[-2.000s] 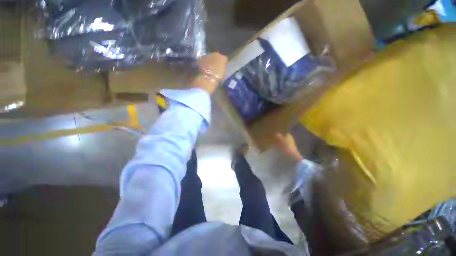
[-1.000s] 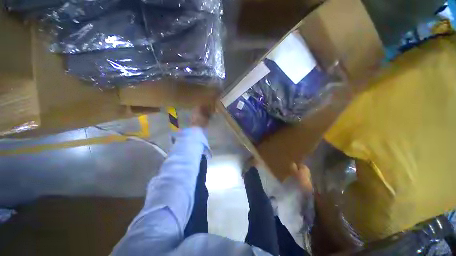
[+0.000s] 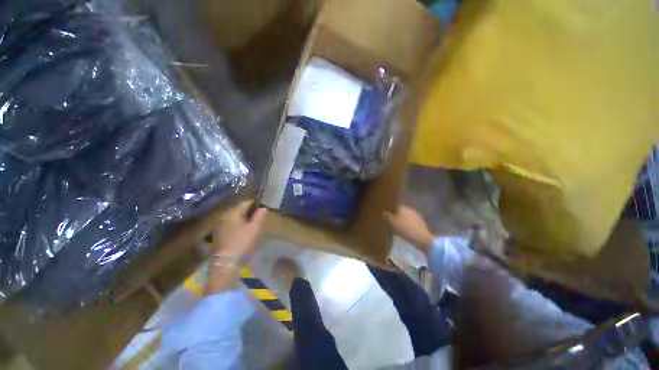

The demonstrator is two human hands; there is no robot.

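Note:
An open cardboard carton (image 3: 318, 233) stands in front of me, tilted in the view. Inside are dark blue items in clear plastic (image 3: 325, 191) and a white paper sheet (image 3: 329, 92). My left hand (image 3: 237, 233) grips the carton's near left corner, thumb over the edge. My right hand (image 3: 410, 224) is at the carton's near right side, its fingers against the wall; some fingers are hidden.
Dark goods in shiny plastic (image 3: 108, 152) lie on a carton at the left. A big yellow sack (image 3: 535, 108) bulges at the right. Yellow-black tape (image 3: 267, 298) marks the floor near my feet. Dark plastic-wrapped goods (image 3: 585, 347) are at the lower right.
The carton now appears further left and turned more upright in view. My left hand has come onto its near left corner. The plastic-wrapped goods at left look larger and closer.

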